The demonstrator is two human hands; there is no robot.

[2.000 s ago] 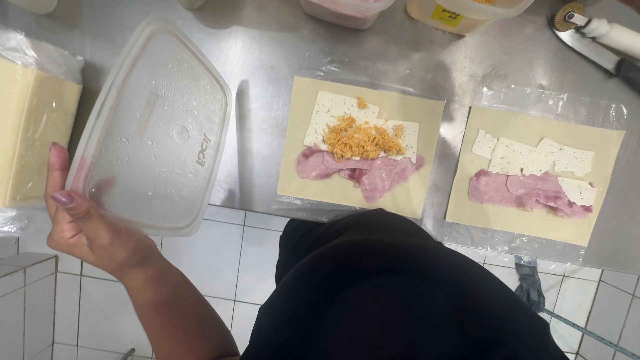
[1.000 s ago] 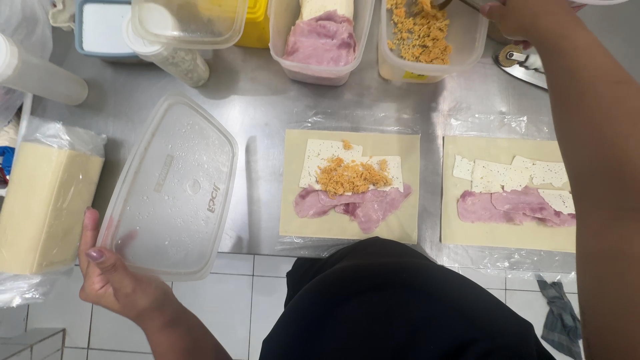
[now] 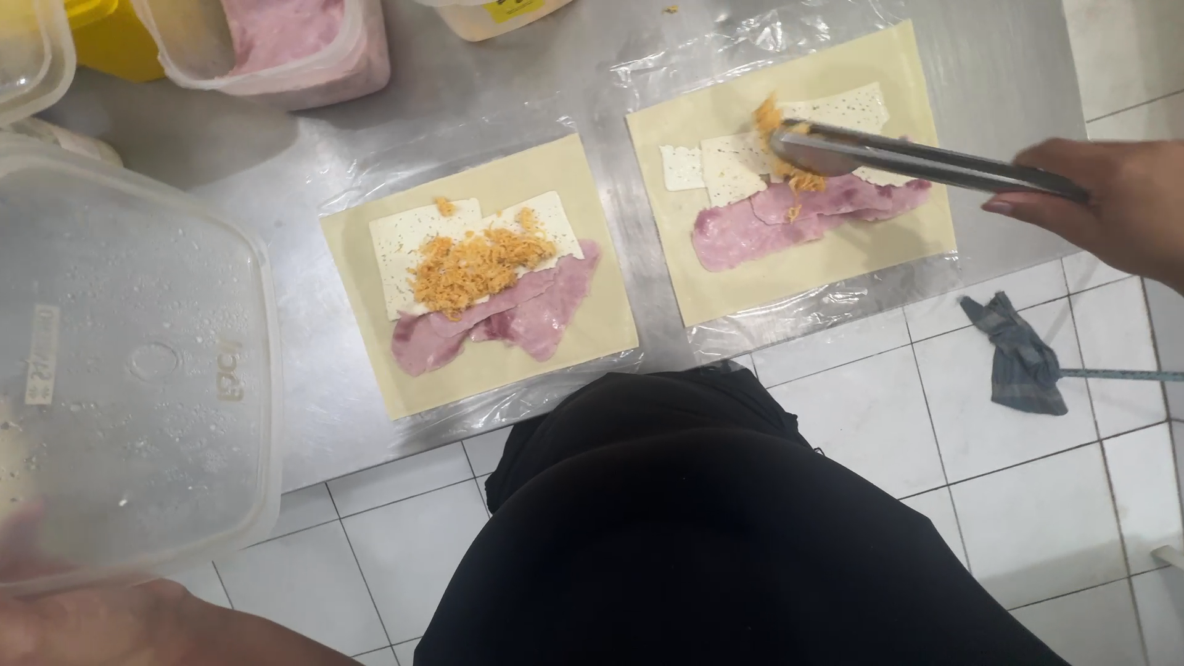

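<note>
My right hand (image 3: pixel 1096 199) grips metal tongs (image 3: pixel 916 157). Their tips hold shredded orange filling (image 3: pixel 803 176) over the right dough sheet (image 3: pixel 740 296), which bears white speckled cheese slices (image 3: pixel 735 166) and ham (image 3: pixel 754 227). The left dough sheet (image 3: pixel 518 393) carries cheese (image 3: pixel 393 250), ham (image 3: pixel 536 324) and a heap of orange filling (image 3: pixel 472 268). Both sheets lie on clear plastic film. At the lower left, my left hand (image 3: pixel 139 624) holds a translucent plastic lid (image 3: pixel 139 361) with water drops; its fingers show only dimly through the lid.
A plastic tub of ham (image 3: pixel 370 55) stands at the upper left beside a yellow container (image 3: pixel 116 37). Another tub (image 3: pixel 486 20) is cut off by the top edge. The steel table's (image 3: pixel 305 444) front edge runs before my body. A dark cloth (image 3: pixel 1022 361) hangs below on the right.
My right hand has come from the filling tub to the right dough sheet, with tongs and orange filling now over it. My left hand still holds the lid. The view has shifted.
</note>
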